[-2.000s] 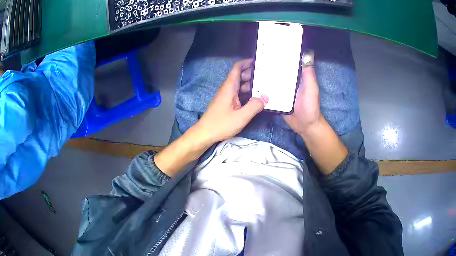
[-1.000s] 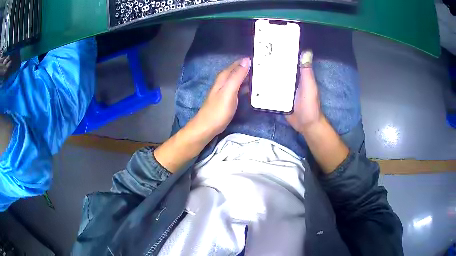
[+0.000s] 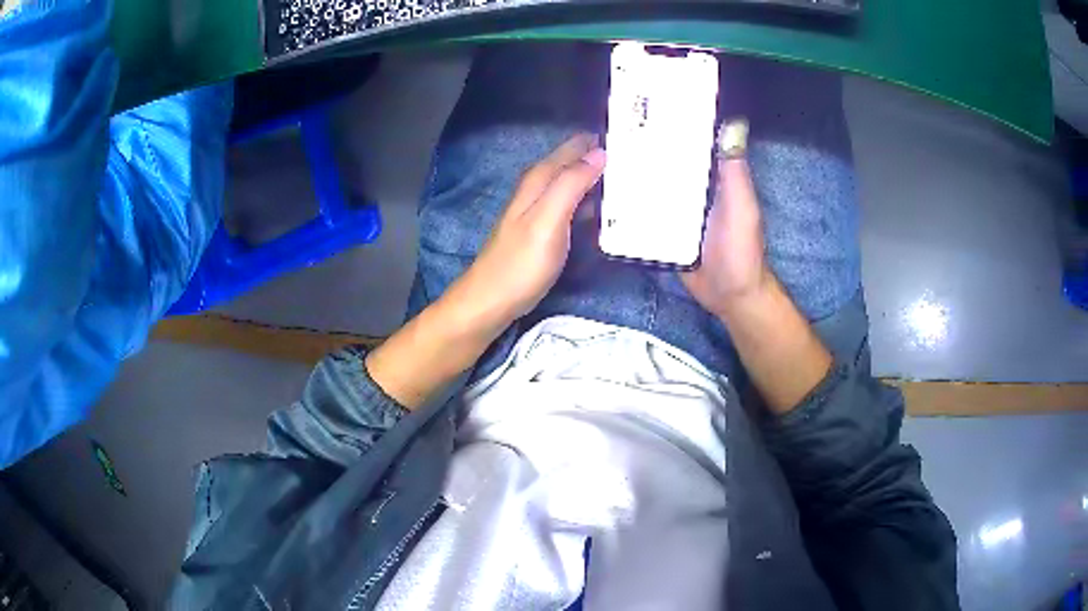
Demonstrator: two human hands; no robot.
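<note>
A smartphone (image 3: 660,161) with a bright white screen is upright over my lap, just below the bench edge. My right hand (image 3: 730,245) holds it along its right side and lower corner; the other fingers are hidden behind it. A pale cover is on the right thumb tip. My left hand (image 3: 537,227) is at the phone's left edge, fingertips at or almost touching it. Whether its fingers grip the phone cannot be told.
The green bench top (image 3: 943,60) crosses the top, with a black tray (image 3: 346,18) of small nuts. At left, a person's blue sleeve (image 3: 60,227) reaches over the bench edge beside a blue stool (image 3: 280,251). A yellow-brown line (image 3: 257,340) crosses the grey floor.
My left thumb has left the lower screen, and my left hand is now beside the phone. The neighbour's blue sleeve has moved up over the bench, covering the dark ribbed block.
</note>
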